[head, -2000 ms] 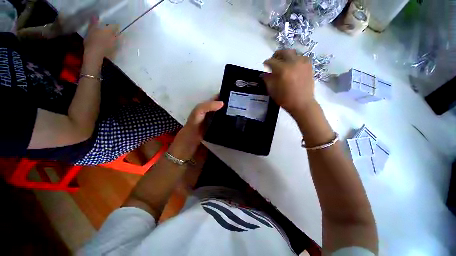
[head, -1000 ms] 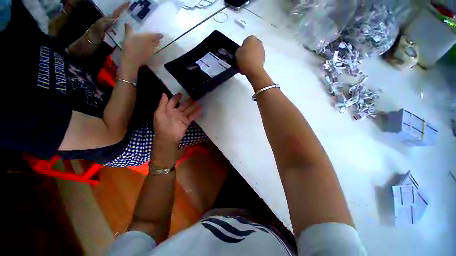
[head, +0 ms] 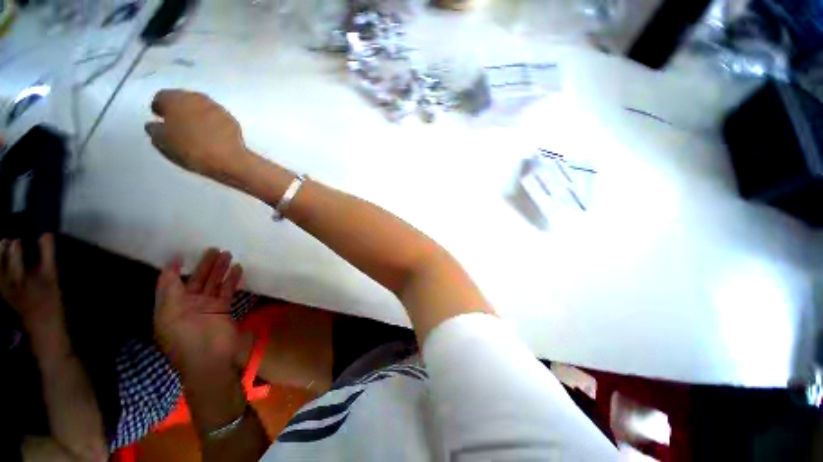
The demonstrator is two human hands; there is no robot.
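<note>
The black tray with a white leaflet in it is at the far left, by the neighbour's hand and away from both of mine. My right hand is over the table at the left, fingers loosely curled, with nothing visible in it. My left hand is palm up at the table's near edge, fingers apart and empty. The picture is blurred.
A pile of cables lies at the far side. A leaflet stack and a looser stack stand right of it. A black block of trays is at the right. A neighbour's hand is at the left.
The black tray has left my right hand and is now beside the neighbour. The view has swung right, bringing in the black block. My left hand stays open.
</note>
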